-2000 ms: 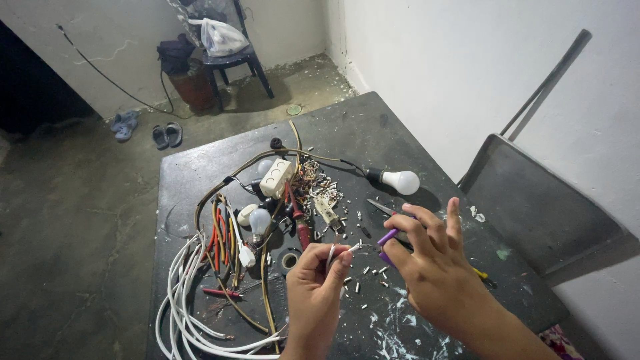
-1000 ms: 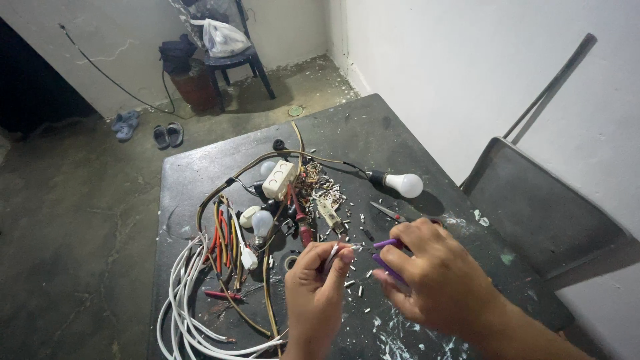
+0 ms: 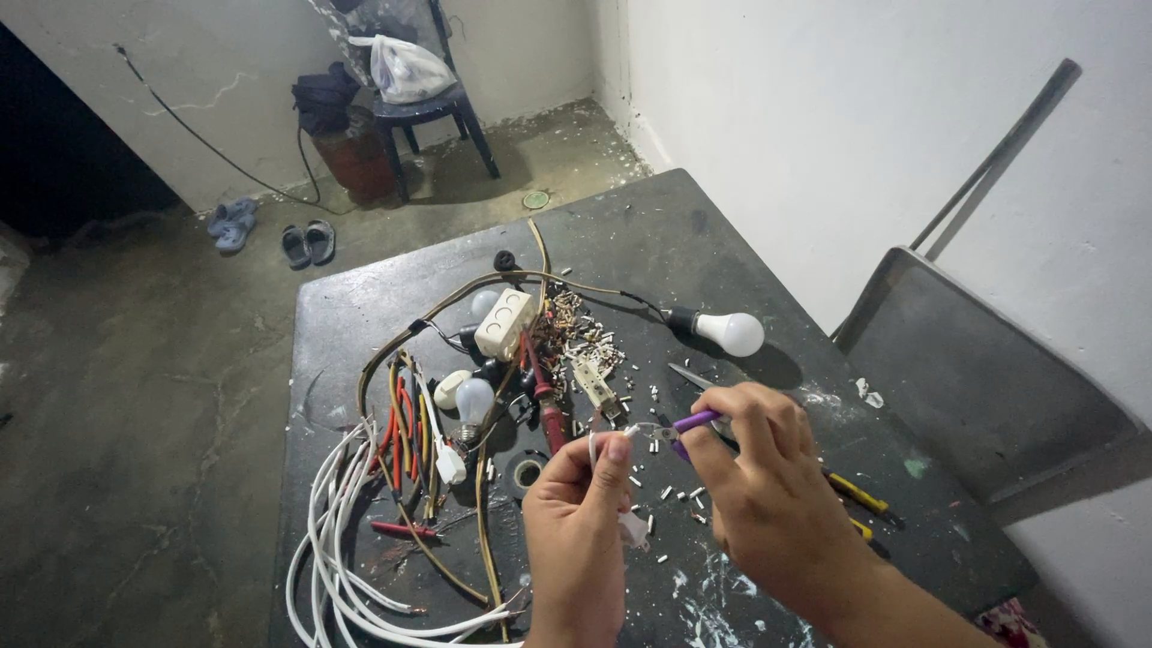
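Note:
My left hand (image 3: 580, 531) pinches a white wire (image 3: 630, 432) between thumb and fingertips, its end pointing right. The fingers of my right hand (image 3: 765, 477) are closed around the purple handles of small pliers or cutters (image 3: 679, 432), whose jaws are at the wire's end. A white piece (image 3: 634, 529) shows just beside my left hand, partly hidden. A pointed metal blade (image 3: 689, 375) lies behind my right hand. Cut bits of white insulation (image 3: 594, 337) are strewn over the dark table (image 3: 648, 225). A red-handled tool (image 3: 547, 400) lies left of the wire.
White cable (image 3: 315, 540) is coiled at the table's left, beside colored wires (image 3: 396, 432), a bulb (image 3: 473, 400) and a white outlet block (image 3: 505, 324). Another bulb (image 3: 738, 334) lies toward the back. Yellow-handled tools (image 3: 855, 490) are at right. A grey chair (image 3: 981, 378) stands by the wall.
My right hand's fingers, spread two seconds ago, have curled around the purple handles. The left hand has stayed about in place with the wire.

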